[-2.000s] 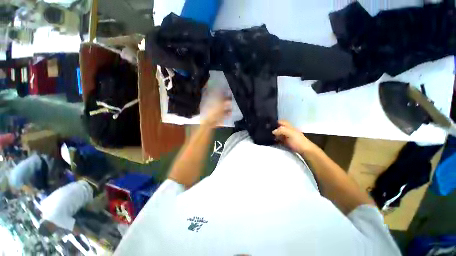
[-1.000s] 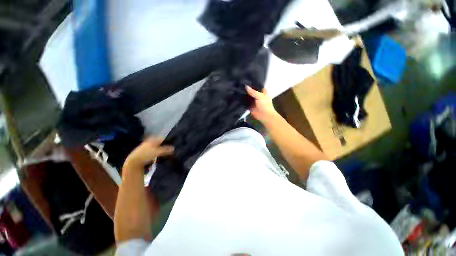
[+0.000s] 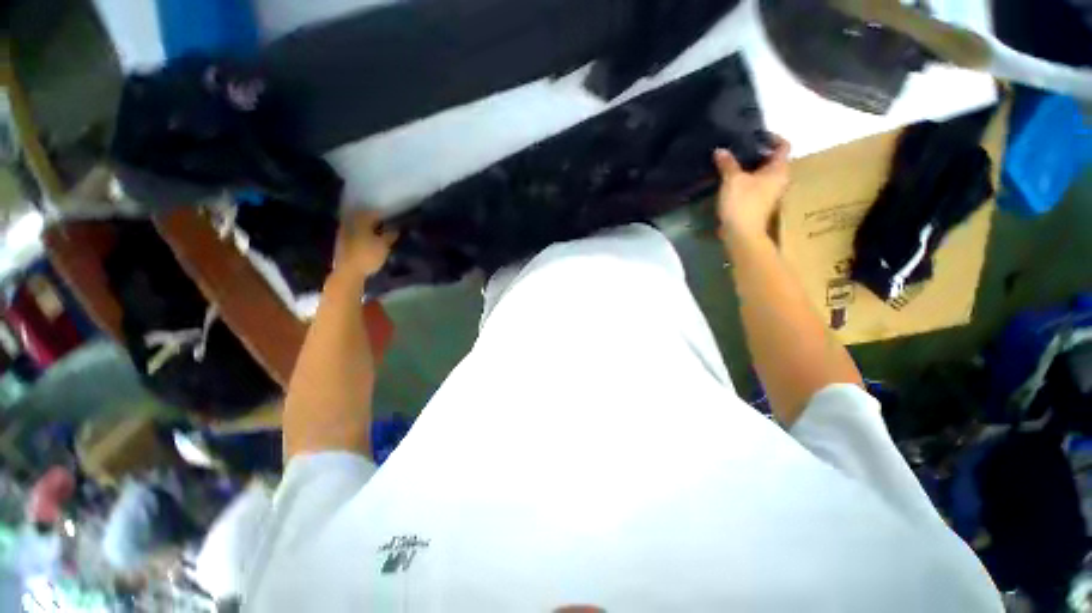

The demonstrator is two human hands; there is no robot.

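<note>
A black garment piece [image 3: 575,180] with a faint print lies stretched between my hands along the near edge of the white-covered table. My left hand [image 3: 364,244] grips its left end. My right hand [image 3: 754,186] grips its right end, fingers at the corner. The long, narrow dark padded form [image 3: 419,74] lies behind the piece, with black cloth over its right part. The steam iron [image 3: 856,50] rests on the table at the upper right, its handle pointing right; nobody touches it.
Heaped black cloth [image 3: 216,132] lies at the table's left, by a blue strip [image 3: 206,24]. An open reddish-brown carton [image 3: 234,299] stands at the left. A brown cardboard carton [image 3: 826,258] with black cloth and a blue object [image 3: 1044,150] are at the right.
The garment piece is now stretched out between both hands. My left hand has closed on its left end, and my right hand has moved to the right with the other end. The view has shifted.
</note>
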